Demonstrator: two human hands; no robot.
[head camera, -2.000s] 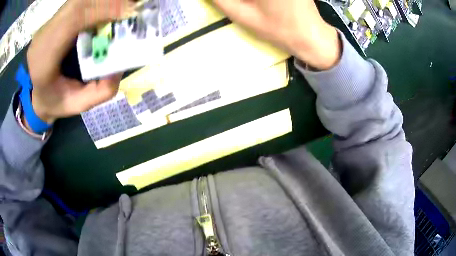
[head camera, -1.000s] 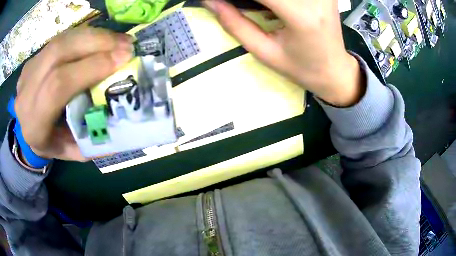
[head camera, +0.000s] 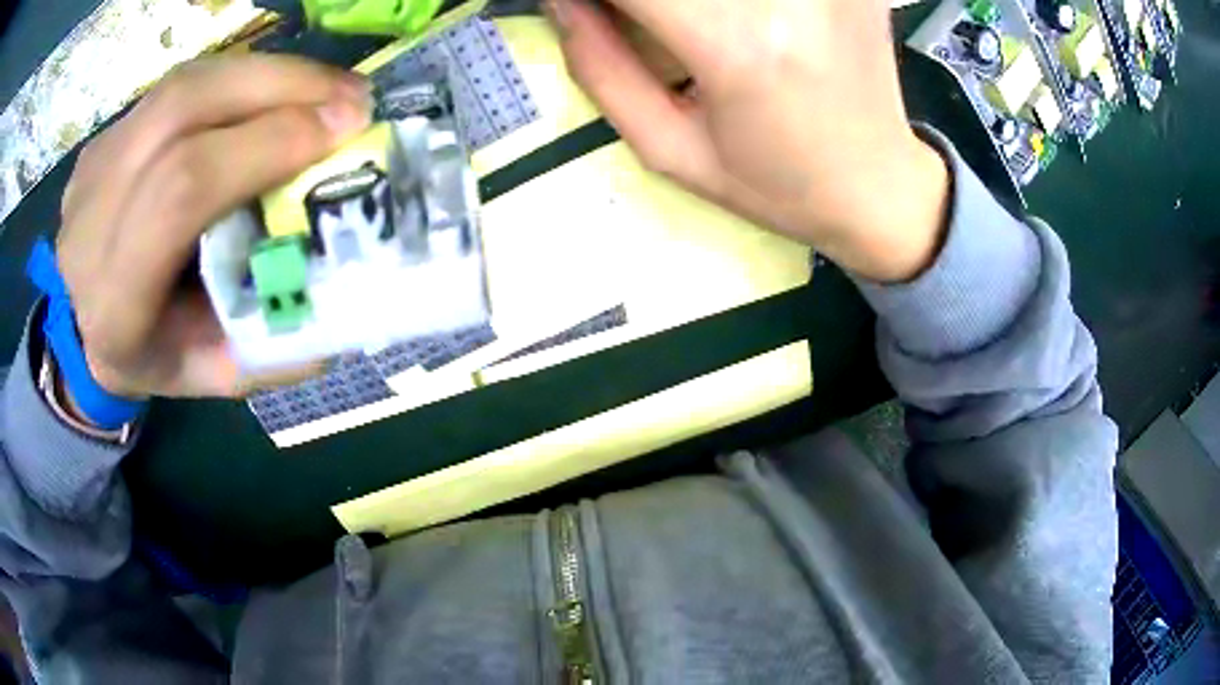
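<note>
My left hand (head camera: 174, 221) holds a power supply unit (head camera: 388, 308) over the left part of the label sheets, thumb and fingers around its left side. Its green terminal block (head camera: 281, 281) faces me at the left front corner. My right hand (head camera: 763, 121) is over the upper sheet; its fingertips reach the top edge of the picture, and whether it holds a tool cannot be told. Label backing sheets (head camera: 642, 254) lie under both hands, with grey-purple labels (head camera: 488, 80) at the upper left and more labels (head camera: 321, 395) below the unit.
A plain cream strip (head camera: 589, 435) lies nearest me on the dark green mat (head camera: 669, 351). A bright green object (head camera: 375, 11) is at the top edge. A row of other units (head camera: 1024, 80) stands at the upper right. A blue band is around my left wrist.
Since two seconds ago the unit has moved lower and right in the picture, its inside parts showing more clearly. In the last second it shifted slightly up and right. My right hand stays over the upper sheet.
</note>
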